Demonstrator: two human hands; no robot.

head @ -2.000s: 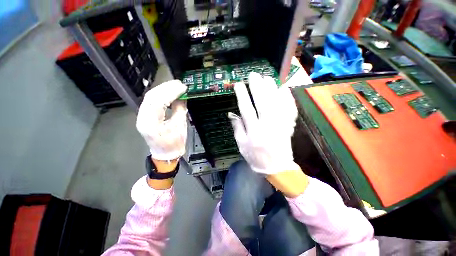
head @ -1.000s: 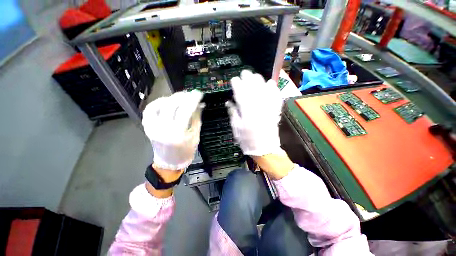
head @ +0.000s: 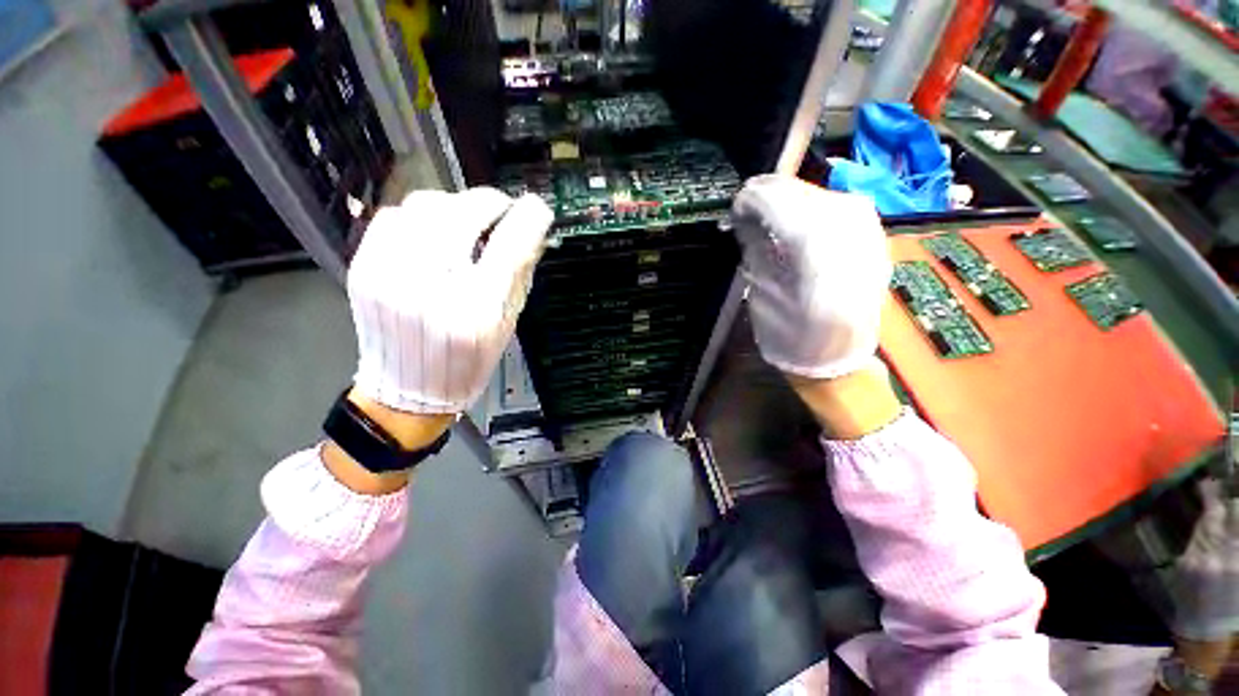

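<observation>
A green circuit board (head: 618, 193), component face up, lies level at the front of the black slotted rack (head: 727, 82). My left hand (head: 442, 292), white-gloved with a black wrist band, is curled at the board's front left corner. My right hand (head: 813, 272), white-gloved, is curled at its front right corner. Both appear to pinch the board's edges; the fingertips are partly hidden. More board edges (head: 625, 326) are stacked in the rack below it.
Small green boards (head: 940, 309) lie on the orange-red mat (head: 1060, 422) at right. A blue cloth (head: 897, 157) sits in a black tray behind it. Black bins stand at left (head: 204, 163) and lower left (head: 122, 612). Another person's gloved hand (head: 1209, 564) is at the right edge.
My hands have moved apart from in front of the rack to the board's two front corners, and their fingers have curled in. Another person's gloved hand now shows at lower right.
</observation>
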